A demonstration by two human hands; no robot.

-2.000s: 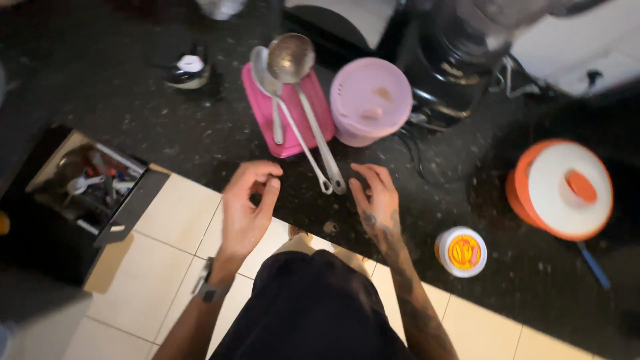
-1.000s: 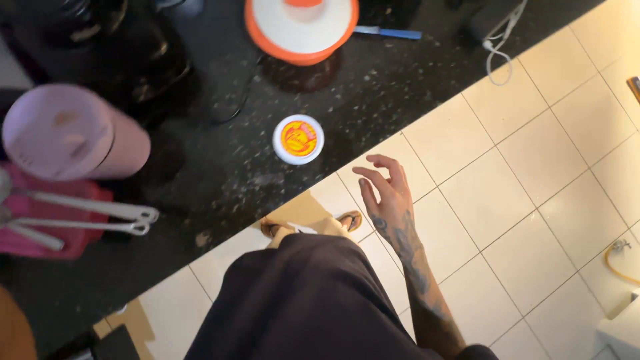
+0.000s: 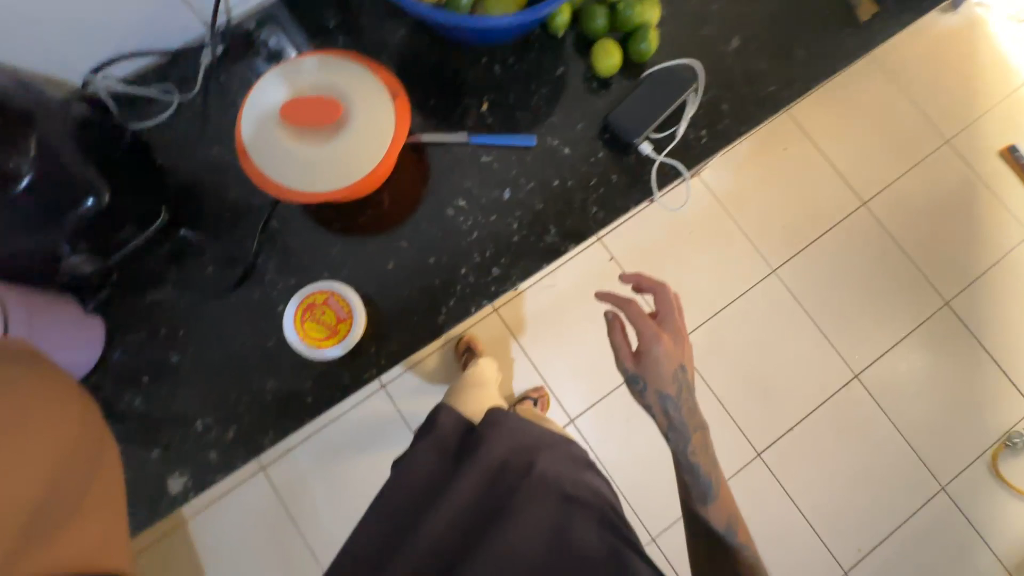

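My right hand (image 3: 652, 332) hangs over the tiled floor beside the counter's edge, fingers apart, holding nothing. At the left edge a blurred, skin-coloured shape, likely part of my left arm, comes in close to the camera; the left hand itself is out of view. A round tub with a white rim and a yellow and red lid (image 3: 324, 320) stands on the black speckled counter (image 3: 480, 232). Beyond it is an orange container with a white lid (image 3: 272, 136). A knife with a blue handle (image 3: 502, 140) lies at its right side.
A blue bowl (image 3: 480, 24) of green fruit, loose limes (image 3: 606, 58) and a black power bank (image 3: 652, 104) with a white cable are farther along. A pink container (image 3: 60, 332) and a black appliance (image 3: 64, 160) stand left. The cable loop overhangs the counter edge.
The view has swung far to the right along the counter. Both hands showed over the counter edge two seconds ago; now the left is out of view and the right is over the floor.
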